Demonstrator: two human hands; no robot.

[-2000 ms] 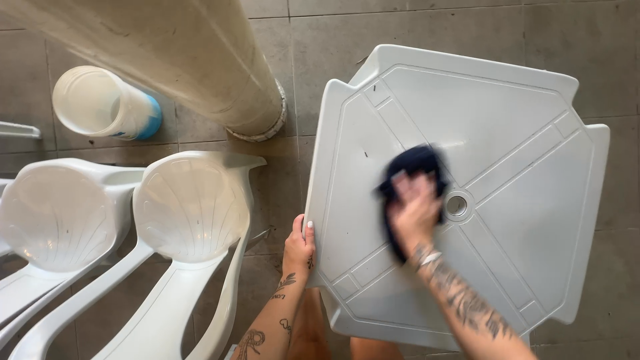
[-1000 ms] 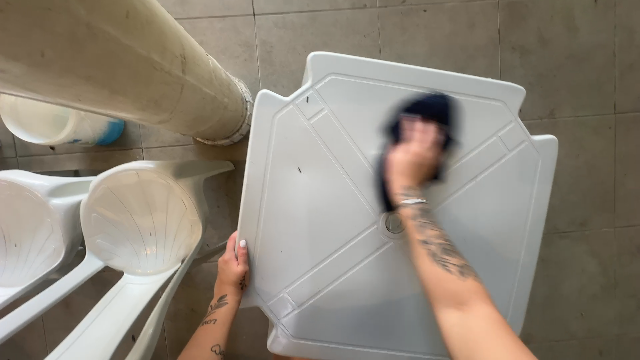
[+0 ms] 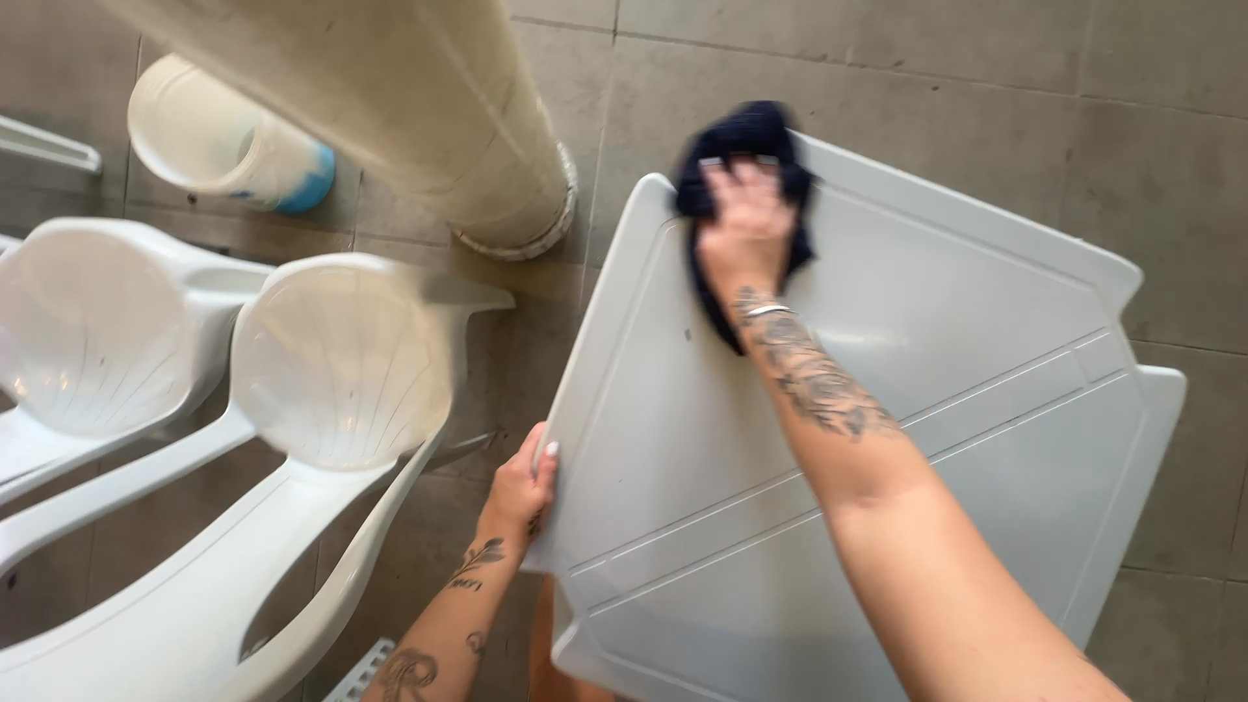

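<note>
A white plastic table (image 3: 975,292) with grooved lines fills the right half of the head view. My right hand (image 3: 749,219) presses a dark navy cloth (image 3: 746,127) on its far left corner, fingers spread over the fabric; hand and cloth are blurred by motion. Part of the cloth hangs over the table's edge. My left hand (image 3: 522,483) grips the table's left edge, thumb on top and the other fingers partly hidden. My right forearm covers the middle of the tabletop.
White plastic chairs (image 3: 341,361) stand at the left, one close to my left arm. A thick cream column (image 3: 468,127) rises beyond them, its base near the table's far left corner. Behind it on the grey tiled floor (image 3: 936,88) is a white and blue bucket (image 3: 229,136).
My right hand has moved with the cloth from near the table's centre hole to the far left corner. My left hand stays on the left edge. The view has shifted.
</note>
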